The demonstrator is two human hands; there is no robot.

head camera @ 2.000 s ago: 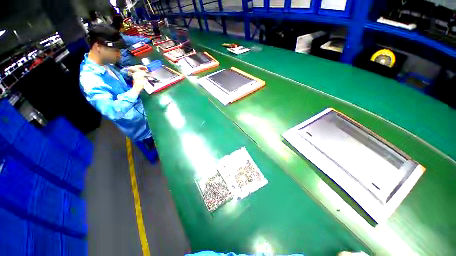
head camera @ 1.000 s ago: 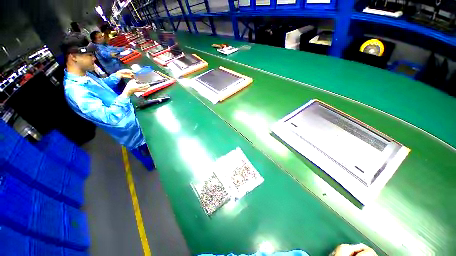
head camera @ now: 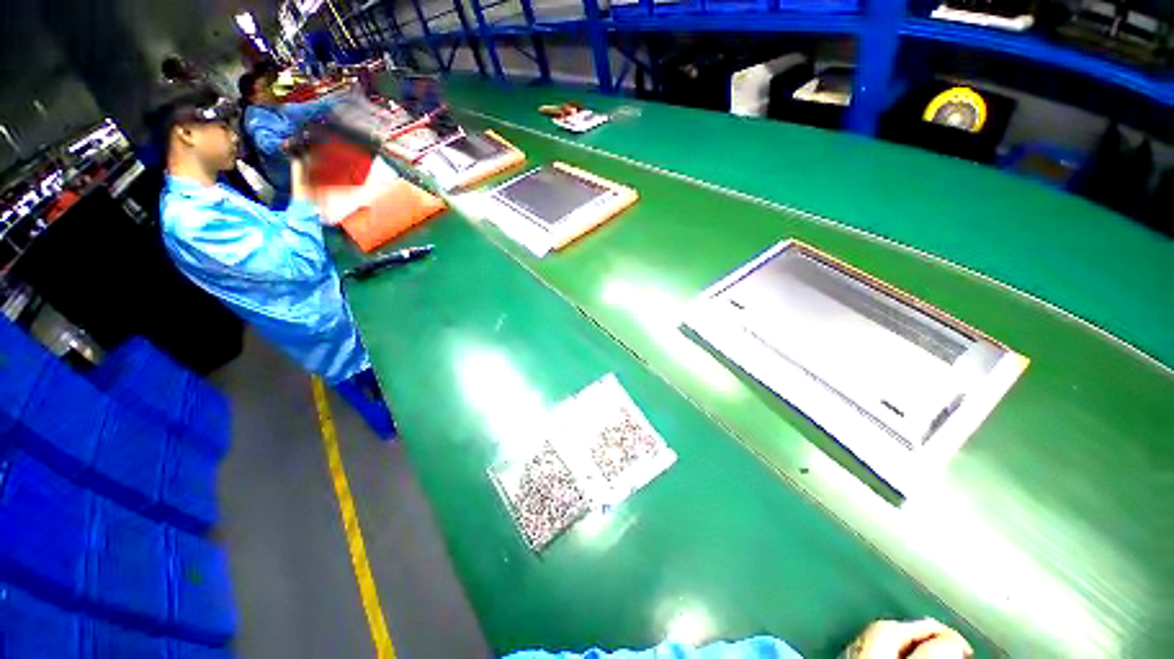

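Observation:
A laptop (head camera: 843, 348) lies bottom side up on a white sheet with an orange edge, on the right of the green bench. Its vent band faces the far side. Two clear bags of small screws lie side by side nearer me, the upper one (head camera: 624, 444) and the lower one (head camera: 547, 496). My left hand (head camera: 909, 640), as it seems, is at the bottom edge, mostly cut off, its fingers curled. What it holds is hidden. It is below the laptop and touches neither laptop nor bags. A blue sleeve shows beside it. My right hand is not in view.
More laptops (head camera: 558, 206) lie further along the bench (head camera: 515, 348). A person in a blue smock (head camera: 251, 258) stands on the left, holding an orange-red tray (head camera: 386, 213). A black screwdriver (head camera: 389, 261) lies near them. Blue bins (head camera: 116, 502) stand at lower left, blue shelving (head camera: 879, 77) behind.
The laptop has shifted left and up in view. My hand came further into view, then stayed at the bottom edge. The other person's orange-red tray is now raised and tilted.

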